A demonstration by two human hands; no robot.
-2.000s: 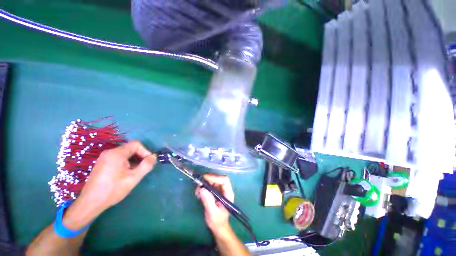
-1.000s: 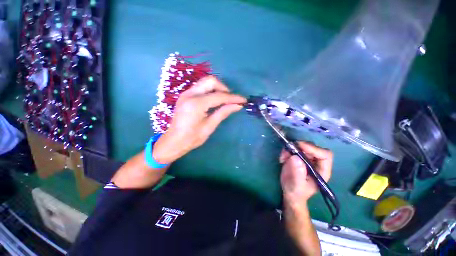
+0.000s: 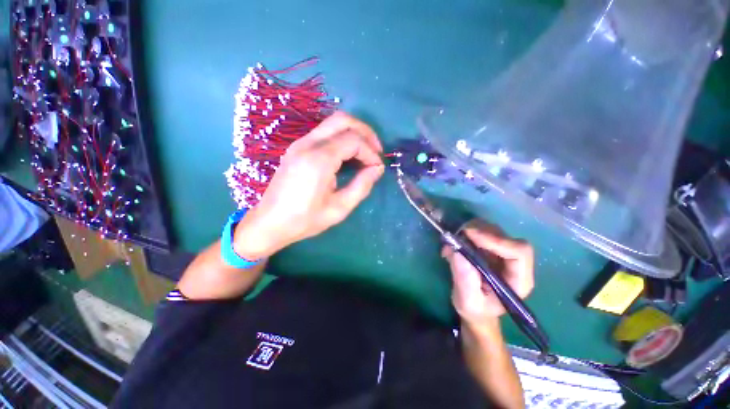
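My left hand (image 3: 316, 180), with a blue wristband, pinches a short red lead wire (image 3: 391, 155) between thumb and fingertips. The wire's end is at the near end of a row of small dark components (image 3: 422, 158), one with a green dot. My right hand (image 3: 490, 272) grips the black handle of a soldering iron (image 3: 498, 289). Its bent metal tip points at the terminals beside my left fingertips; I cannot tell if it touches. A dense pile of red lead wires (image 3: 280, 112) with white ends lies behind my left hand.
A clear fume hood (image 3: 592, 136) overhangs the row at right. A black tray (image 3: 148, 160) of parts with red wires is at left. A yellow sponge (image 3: 615, 291), a yellow-rimmed roll (image 3: 652, 337) and a dark fan (image 3: 708, 212) are at right. White trays (image 3: 560, 385) sit at the near edge.
The view has turned left, bringing the black tray in. Since the last earlier frame, the iron's tip has shifted slightly left along the terminals, and the red wire at my left fingertips now shows.
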